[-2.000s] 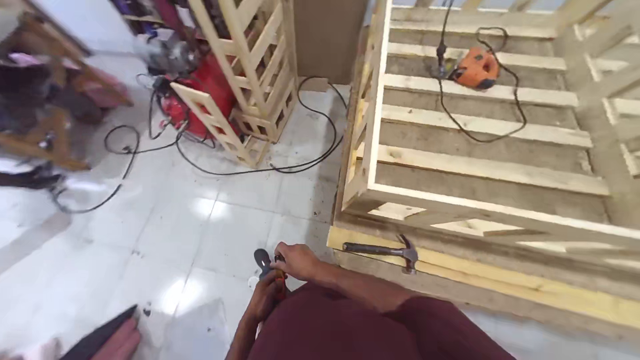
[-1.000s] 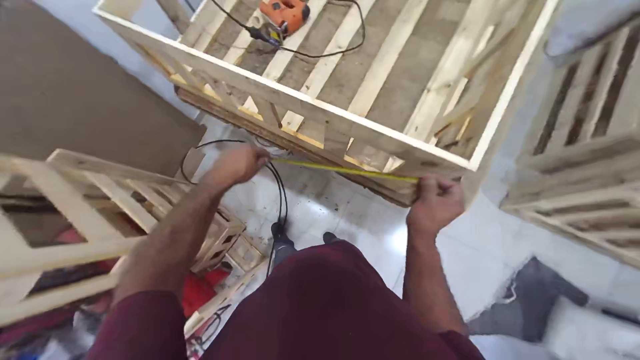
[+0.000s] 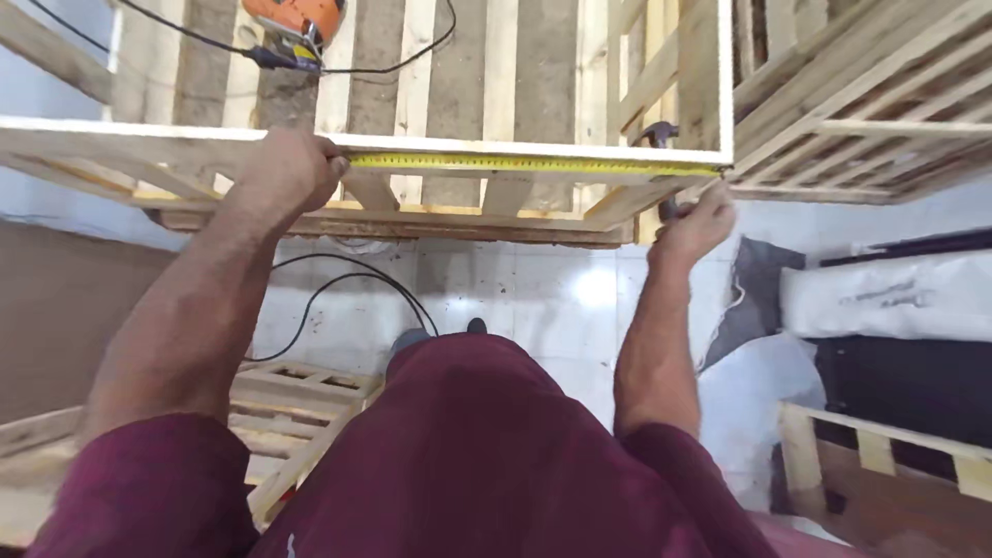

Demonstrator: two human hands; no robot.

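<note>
A yellow tape measure blade (image 3: 527, 163) is stretched along the near top rail of a slatted wooden frame (image 3: 465, 147). My left hand (image 3: 291, 170) is closed on the blade's left end; the tape's case is not visible. At the frame's right corner, my right hand (image 3: 697, 225) is at the other end of the blade, by the hook. A claw hammer (image 3: 660, 133) shows just beyond the rail near my right hand, its handle running behind the blade and partly hidden. On the slats inside the frame lies an orange power tool (image 3: 298, 19) with a black cord.
More slatted wooden frames stand at the right (image 3: 852, 124) and lower left (image 3: 287, 418). Black cable (image 3: 341, 267) curls over the white tiled floor (image 3: 496, 287) near my feet. A white wrapped bundle (image 3: 891, 294) and dark material lie at the right; a brown board (image 3: 70, 310) is at the left.
Two seconds ago my hands were together, away from the frame, and the hammer lay on a board beside it. Since one second ago, the blade has come up along the top rail. The view has turned strongly.
</note>
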